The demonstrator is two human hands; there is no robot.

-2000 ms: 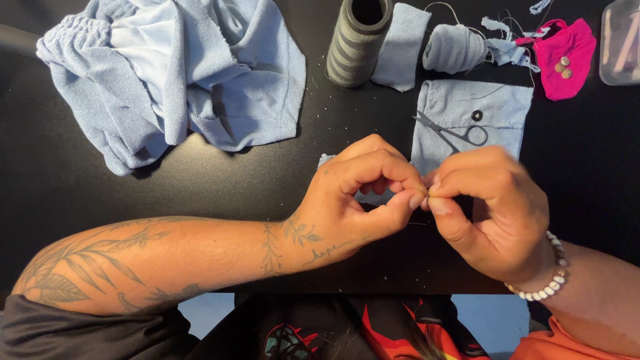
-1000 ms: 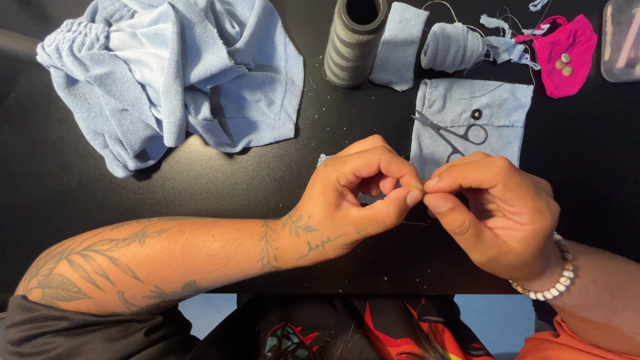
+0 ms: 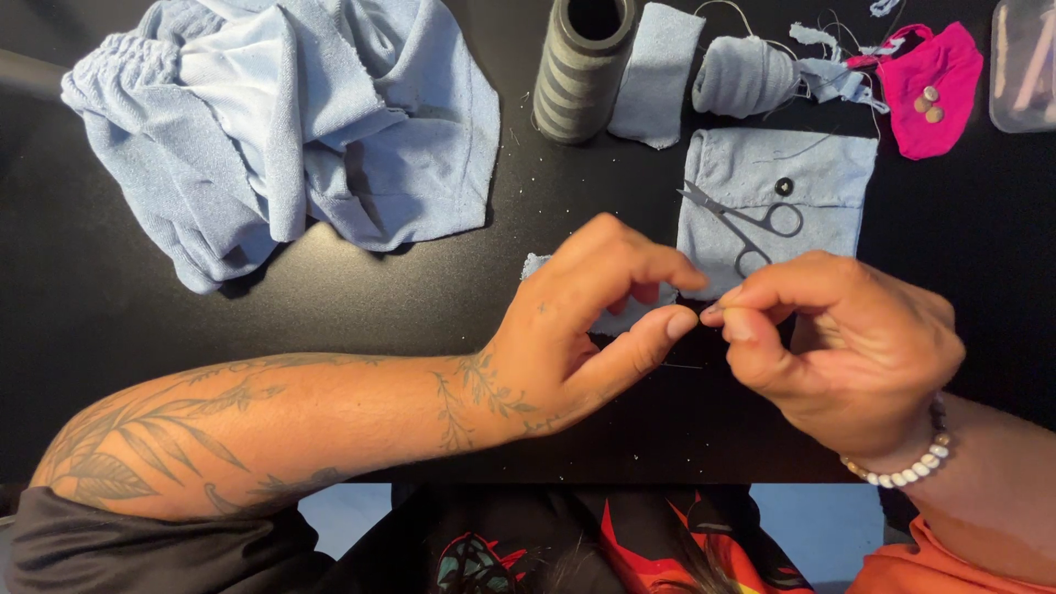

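Note:
My left hand has its thumb and index finger apart, with nothing seen between them, over a small light blue fabric piece. Just right of it, my right hand pinches something tiny between thumb and index finger; what it is cannot be made out. Beyond the right hand, small dark scissors rest on a light blue fabric pouch with a dark button. A thin thread lies on the table below the fingertips.
Crumpled light blue fabric lies at the upper left. Along the back are a grey thread cone, a folded fabric strip, a fabric roll, a pink cloth with several small buttons, and a clear plastic box.
The left thumb and index finger, pinched together near the right fingertips before, have come apart. The right hand keeps its pinch. The scissors and fabrics have not moved.

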